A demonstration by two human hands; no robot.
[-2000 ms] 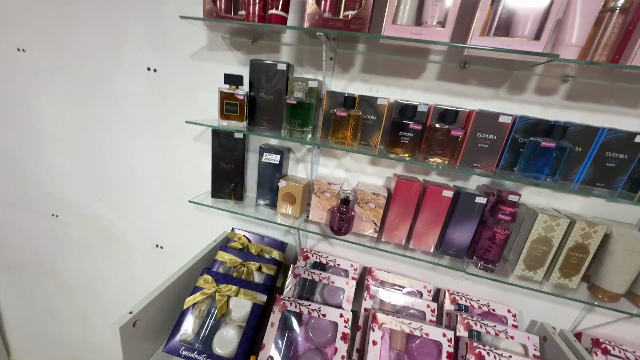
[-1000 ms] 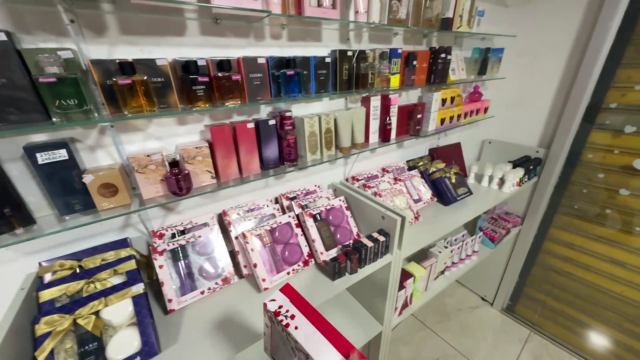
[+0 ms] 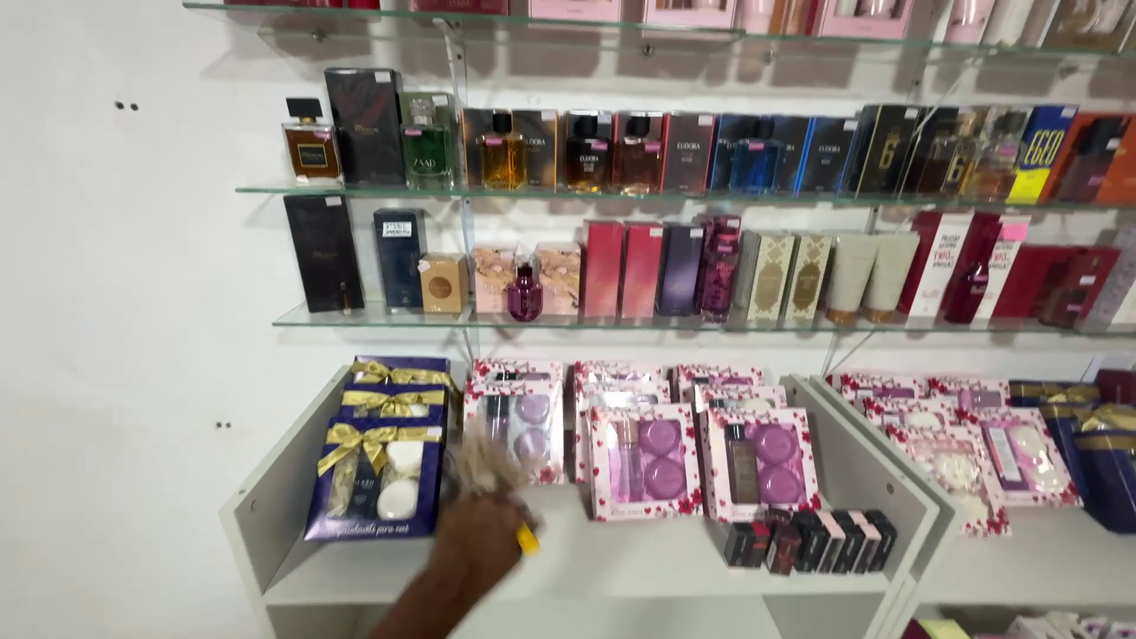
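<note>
My left hand (image 3: pixel 484 537) reaches up from the bottom, closed around a yellow-handled brush (image 3: pixel 528 539). The pale, bristle-like head is blurred and rises above the fist, in front of the leftmost pink floral gift box (image 3: pixel 531 399). Just left of the hand stands a navy gift box with a gold bow (image 3: pixel 377 479), with similar boxes behind it. More floral gift boxes with purple-lidded jars (image 3: pixel 646 461) lean in rows to the right. My right hand is not in view.
A glass shelf (image 3: pixel 621 322) with perfume boxes and bottles runs above the cabinet; another glass shelf (image 3: pixel 532 190) is higher. Small dark boxes (image 3: pixel 812 541) stand near the cabinet's front edge (image 3: pixel 586 590). Side panels (image 3: pixel 284 479) bound the compartment.
My left hand with the brush has come into view in front of the gift boxes. The view has swung right, then back left.
</note>
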